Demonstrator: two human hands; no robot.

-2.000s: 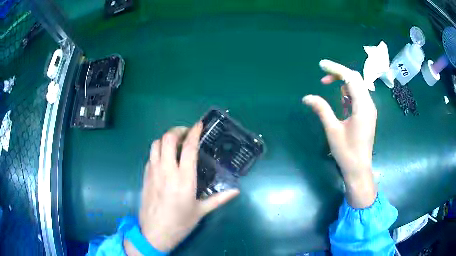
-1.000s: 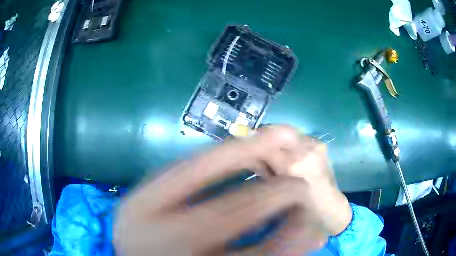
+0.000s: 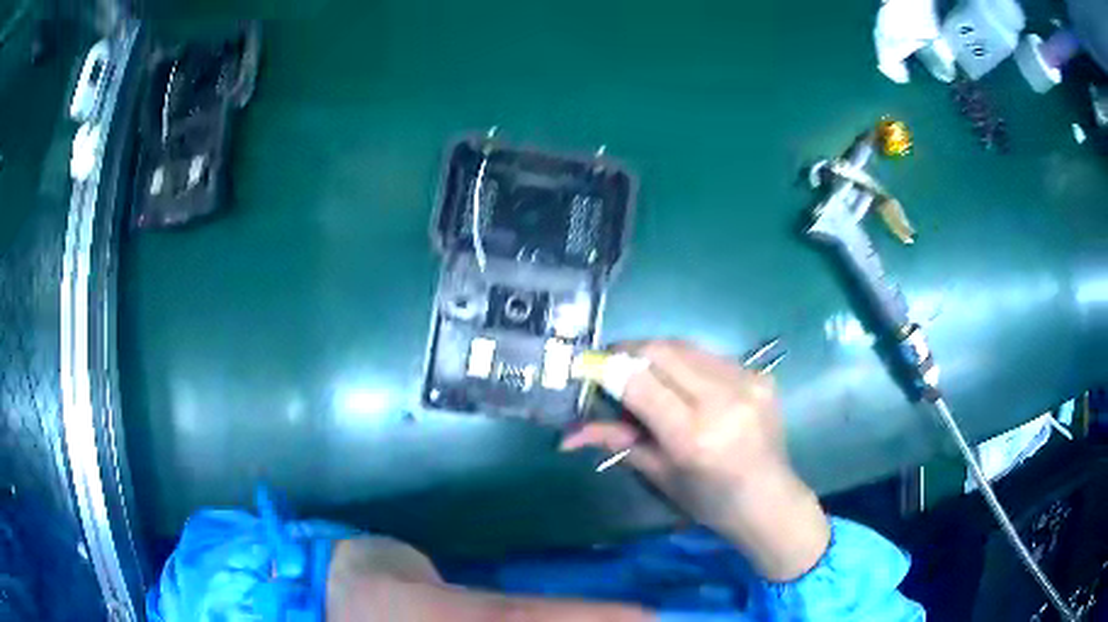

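Observation:
The opened camera housing (image 3: 516,292) lies on the green mat, its dark ribbed half away from me. The nearer half shows a round opening and two white pads. My right hand (image 3: 699,425) is at its lower right corner, with a pale yellow covering or object (image 3: 592,366) at the fingertips. A thin bright tool, perhaps tweezers (image 3: 614,459), shows on both sides of this hand and seems held in it. My left hand (image 3: 389,588) is mostly cut off by the bottom edge; only the wrist and a strip of skin show, its fingers hidden.
Another opened housing (image 3: 188,134) lies at left beside the metal rail (image 3: 83,316). The air blow gun (image 3: 869,243) lies at right, its hose running down, an amber lump (image 3: 894,136) by its tip. A white bottle (image 3: 982,34), wipe (image 3: 905,37) and dark small parts (image 3: 982,112) are at top right.
My left hand, on the housing two seconds ago and blurred in front one second ago, is down at the bottom edge. The housing lies open. My right hand, earlier empty, is at its corner.

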